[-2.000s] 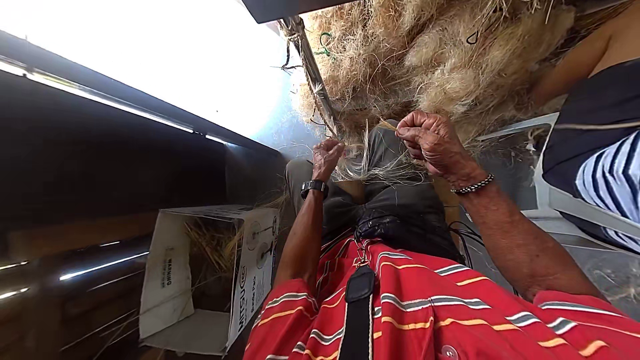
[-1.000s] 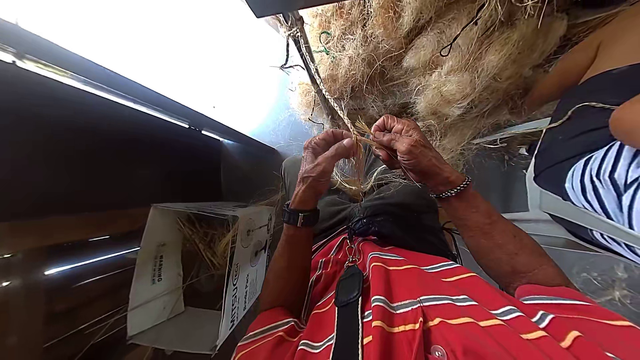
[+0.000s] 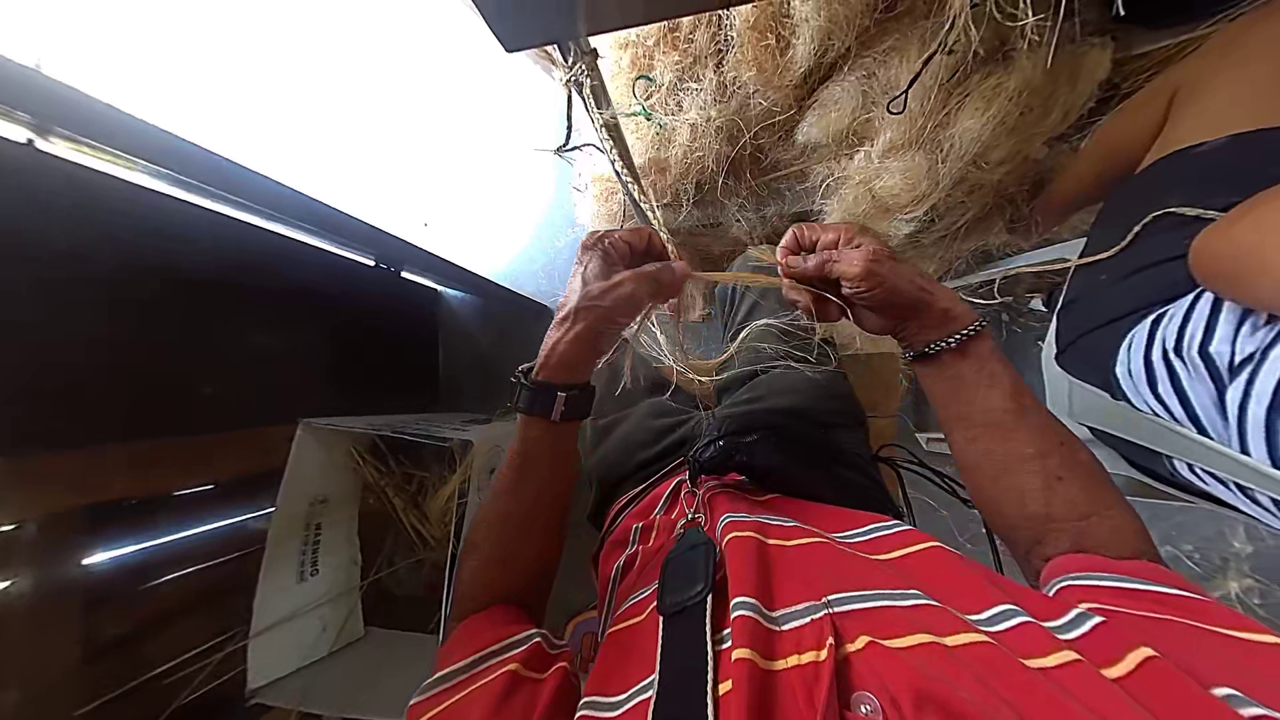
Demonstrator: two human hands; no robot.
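My left hand pinches the lower end of a braided plant-fibre cord, which runs up to a pole near the dark panel. A short flat strand of pale fibre stretches from there to my right hand, whose thumb and fingers are closed on it. Below both hands, loose fibre ends hang in a curve over my lap. The inside of each grip is hidden by the fingers.
A heap of tangled fibre lies beyond my hands. At lower left stands an open cardboard box with straw-like fibre inside. Another person sits close by on the right, on a pale plastic chair, with a thin cord across the lap.
Two seconds ago my hands were apart and the right one was raised to the side; they then met at the cord. Since then they have drawn slightly apart, with the strand stretched between them.
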